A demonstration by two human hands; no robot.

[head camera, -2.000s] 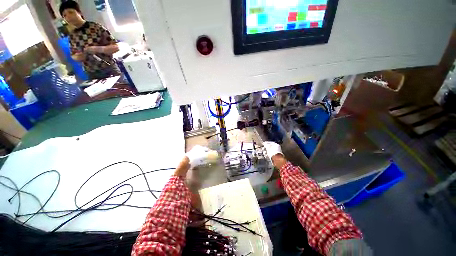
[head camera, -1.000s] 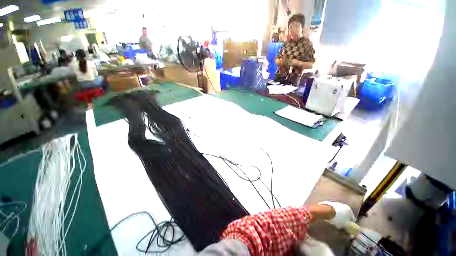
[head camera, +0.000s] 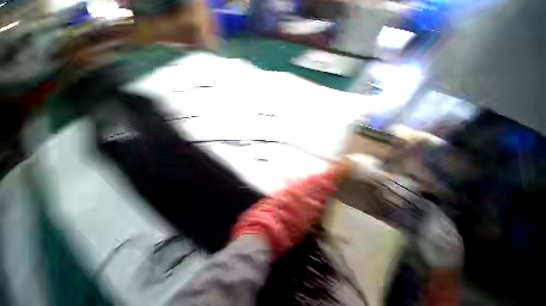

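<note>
The view is strongly blurred. My left hand (head camera: 364, 168), in a white glove, is right of centre at the end of a red checked sleeve. My right hand (head camera: 442, 240), also in a white glove, is lower right. Thin dark lines, perhaps a cable, run between the two hands; whether either hand grips them is unclear. A thin black cable (head camera: 239, 142) lies on the white sheet and runs towards my left hand. The fixture cannot be made out. The cream board (head camera: 366, 240) is below my left hand.
A thick black cable bundle (head camera: 173, 164) runs diagonally along the white sheet (head camera: 299, 107) at left. Loose cable loops (head camera: 179, 251) lie at lower left. The green bench top (head camera: 257, 57) shows behind. The large machine cover (head camera: 497, 72) is at upper right.
The view has swung back down and right from the bench. My left hand now appears further left in the picture, and my right hand has come into clearer view, away from my left hand.
</note>
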